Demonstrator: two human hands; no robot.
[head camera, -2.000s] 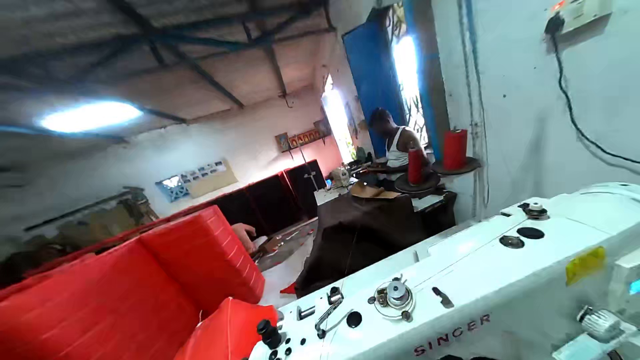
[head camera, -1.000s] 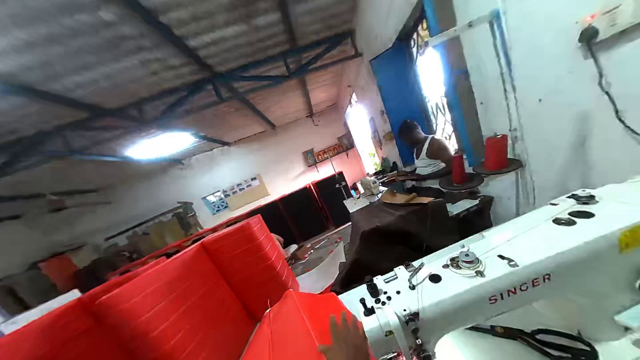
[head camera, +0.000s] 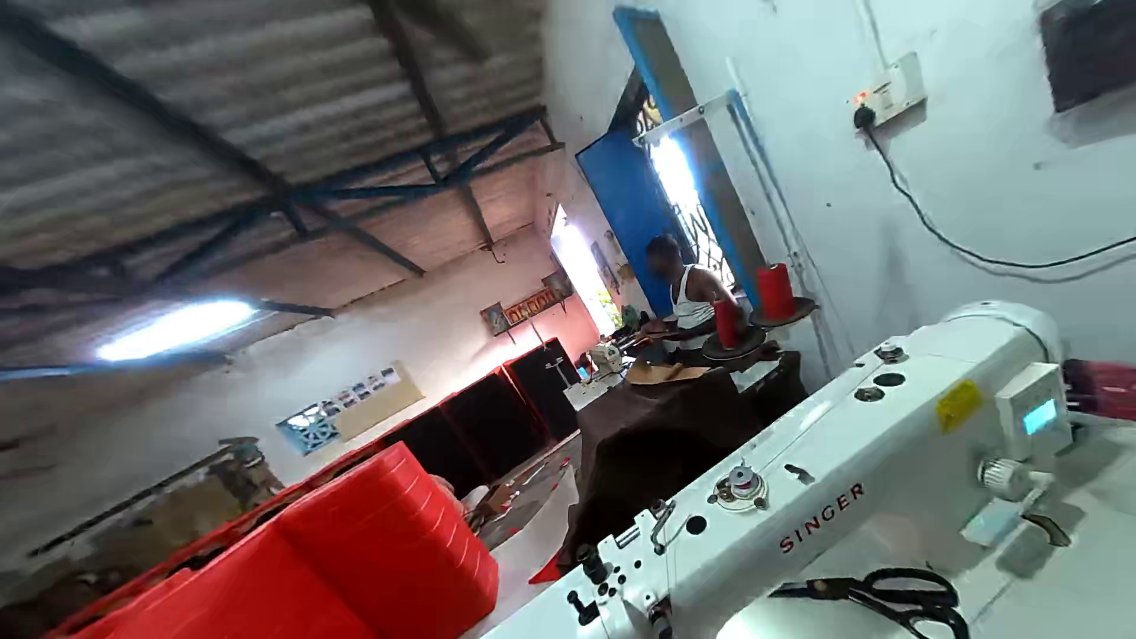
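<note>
Neither of my hands shows in the head view. A white Singer sewing machine runs diagonally across the lower right, with its thread tension knob and guides on top. Red quilted upholstery material stands in folds at the lower left, left of the machine's head. Black-handled scissors lie on the white machine table beneath the machine's arm. Two red thread cones stand on round holders behind the machine. What lies under the needle is out of view.
Another person in a white sleeveless top is beside the window, near a second sewing machine. Dark brown material drapes over the table between. A power cable hangs from a wall socket at the upper right.
One second ago a hand of mine lay on the red material at the bottom of the view; it is now out of view. The red material's near part beside the machine head no longer shows.
</note>
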